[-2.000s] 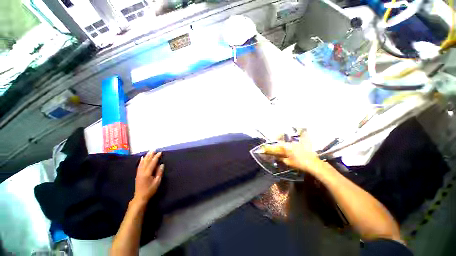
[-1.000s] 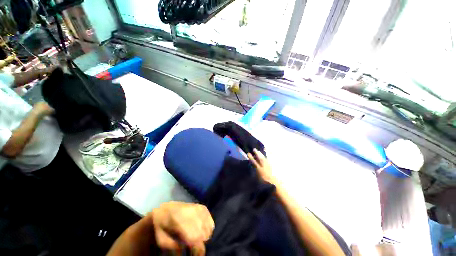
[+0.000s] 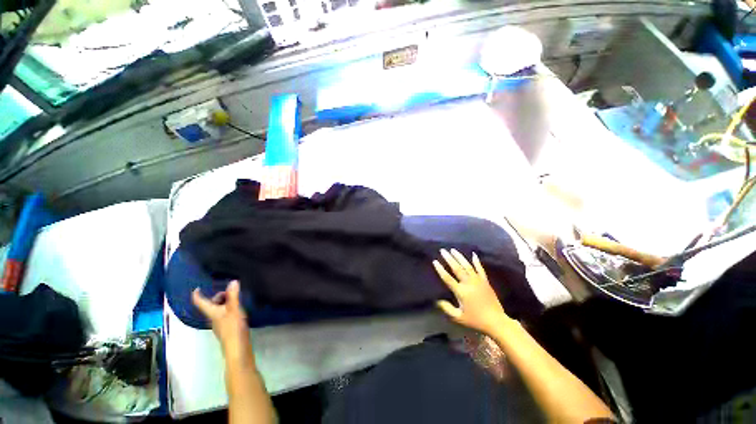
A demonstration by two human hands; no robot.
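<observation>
The dark garment (image 3: 323, 248) lies rumpled over the navy pad (image 3: 186, 290), whose rounded left end is bare. My left hand (image 3: 222, 310) is at the pad's near left edge, beside the garment, with its fingers apart and nothing visible in them. My right hand (image 3: 471, 294) rests with spread fingers on the garment's right part. The steam iron (image 3: 613, 269) lies at the right, its yellow-tan handle up, with no hand on it.
The white-covered table (image 3: 414, 157) is under the pad. Blue boxes (image 3: 283, 137) lie behind it. Hoses (image 3: 742, 186) hang at the right. Dark cloth (image 3: 705, 348) drapes at the lower right. Another white-topped table (image 3: 108, 248) with dark cloth stands left.
The view has swung right since one second ago. The garment now covers most of the pad. My hands have parted, and the right one rests flat; it held the iron two seconds ago.
</observation>
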